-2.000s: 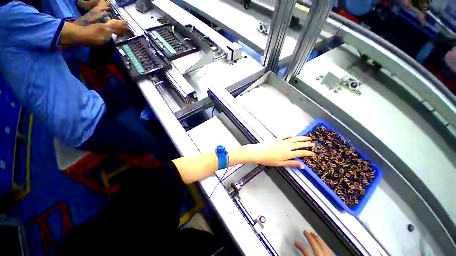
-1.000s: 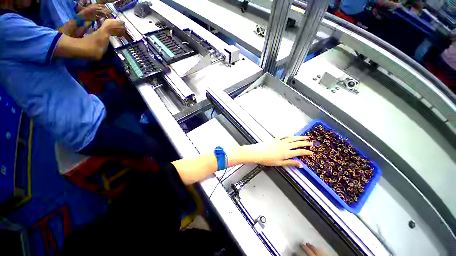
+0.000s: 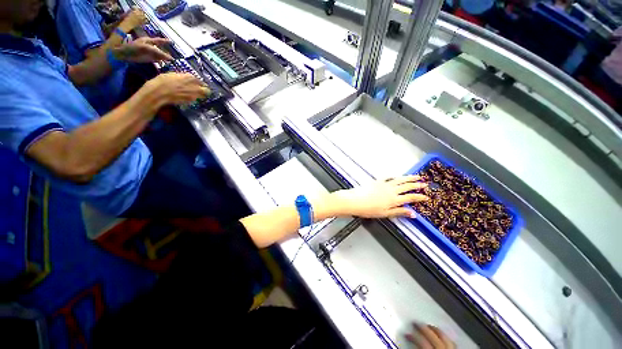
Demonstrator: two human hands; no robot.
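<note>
My left hand, with a blue strap at its wrist, reaches across the silvery rail. It lies palm down with its fingers apart, and the fingertips are at the near-left rim of a blue parts bin. Nothing shows in its grasp. The bin holds a heap of small toroidal inductors, copper-coloured rings with dark parts. My right hand is at the bottom edge, blurred and cut off, with only some fingers showing. Whether it holds anything cannot be told.
A conveyor rail runs diagonally past the bin. A guide rod crosses beneath my left forearm. A black pallet with a green panel lies farther up the line. Blue-shirted people work at upper left. Metal uprights stand behind the line.
The neighbouring person's forearm has moved down and right, and that hand now covers much of the nearer pallet. My left hand stays at the bin. My right fingers have shifted slightly at the bottom edge.
</note>
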